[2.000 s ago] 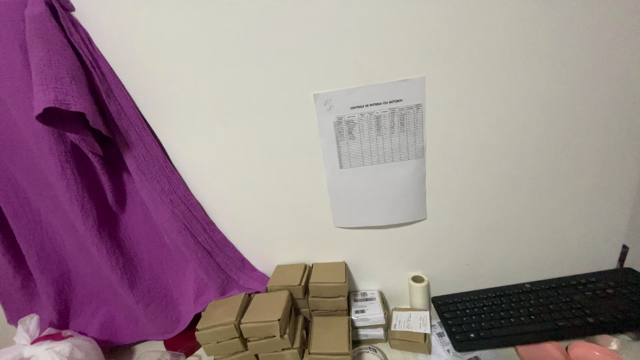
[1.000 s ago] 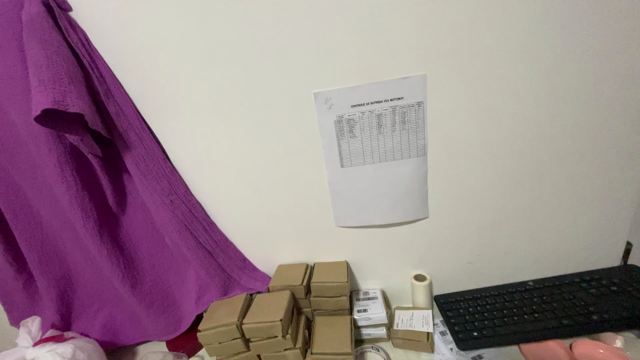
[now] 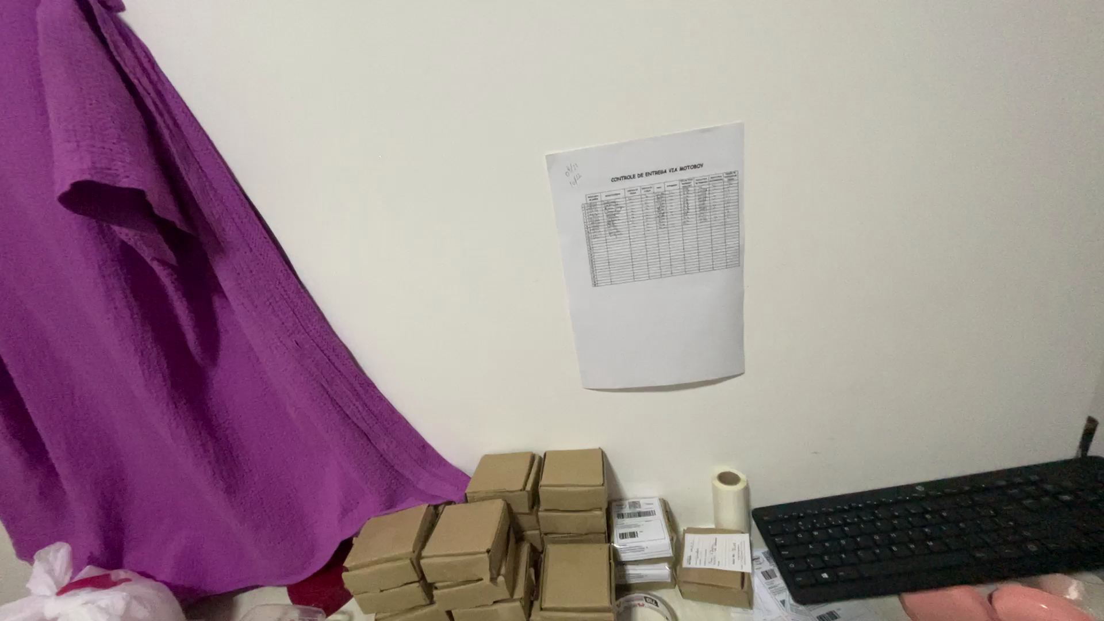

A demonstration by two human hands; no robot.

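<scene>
Neither of my hands shows in the head view. Several small brown cardboard boxes are stacked at the bottom centre. To their right lie packages with white printed labels and a cardboard box with a white slip on top. A roll of white labels or film stands upright behind that box. At the lower right a black keyboard is tilted, with pink rounded objects partly visible below its front edge. Part of a tape roll shows at the bottom edge.
A printed table sheet with handwriting hangs on the pale wall. Purple cloth drapes down the left side. A white plastic bag with red marking sits at the lower left. Loose printed papers lie beside the keyboard.
</scene>
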